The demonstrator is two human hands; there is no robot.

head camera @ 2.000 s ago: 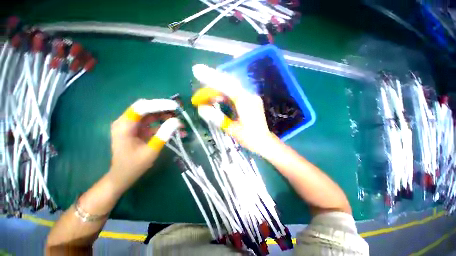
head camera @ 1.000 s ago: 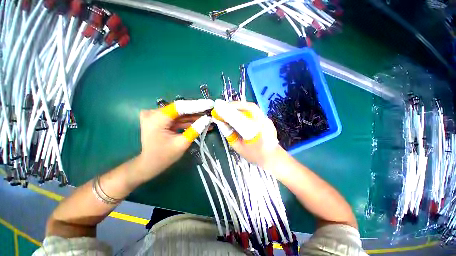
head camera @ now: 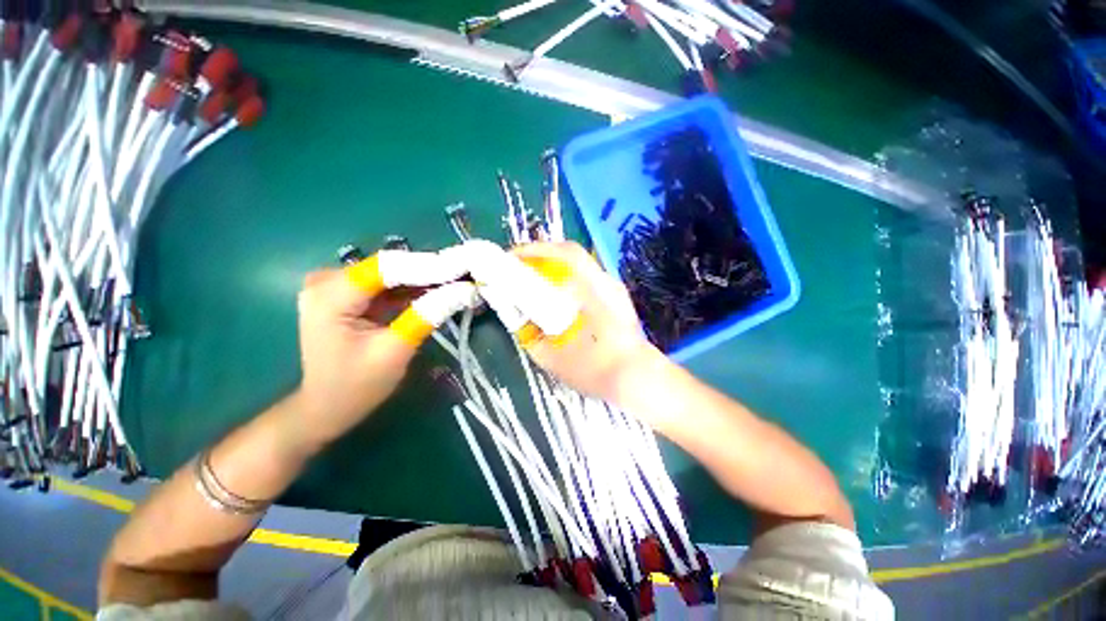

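My left hand and my right hand meet above the far end of the centre bundle of white wire harnesses. White finger cots with yellow-orange bands cover their fingertips. The fingers of both hands pinch the far end of one white cable; its tip is hidden between them. The bundle's red connectors lie at the edge nearest my body. The blue parts bin, right of my right hand, holds many small black connector pieces.
A large harness pile lies at the left. A smaller group lies beyond the pale rail. More harnesses lie at the right with clear plastic around them. The green mat lies under the work.
Two seconds ago my hands were apart; since one second ago they are together at the cable's end. Since then the view has shifted slightly, and my right fingers are curled differently around the tip.
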